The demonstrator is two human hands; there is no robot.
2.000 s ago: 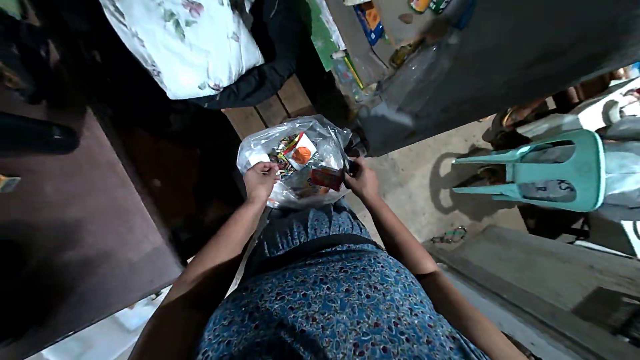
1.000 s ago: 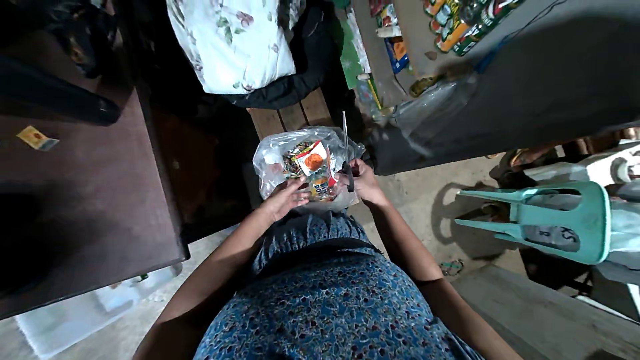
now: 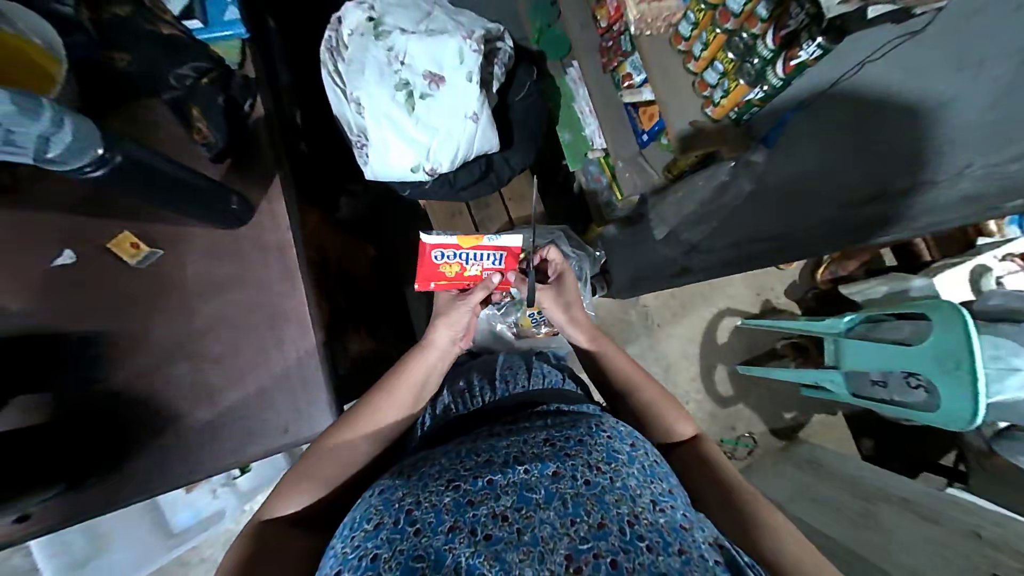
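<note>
My left hand [image 3: 458,314] grips a red snack packet [image 3: 464,262] with printed writing, thumb on its near edge. My right hand [image 3: 560,290] holds a pair of scissors [image 3: 531,276] by the dark handles; the blade points away from me, beside the packet's right edge. Fingertips of my right hand are close to the packet's lower right corner, and whether they touch it I cannot tell. Below and behind both hands lies a clear plastic bag [image 3: 582,250] with a dark and yellow packet [image 3: 534,322] showing in it.
A dark table [image 3: 200,344] at left bears a bottle [image 3: 160,172] and a small yellow wrapper [image 3: 134,249]. Floral cloth [image 3: 424,96] lies beyond the wooden slats [image 3: 480,212]. A green plastic stool [image 3: 944,364] is at right. Cans [image 3: 732,60] and packets stand on the upper right shelf.
The red packet is now up in my left hand; a second ago that hand was at the bag's contents. The scissors stay in my right hand.
</note>
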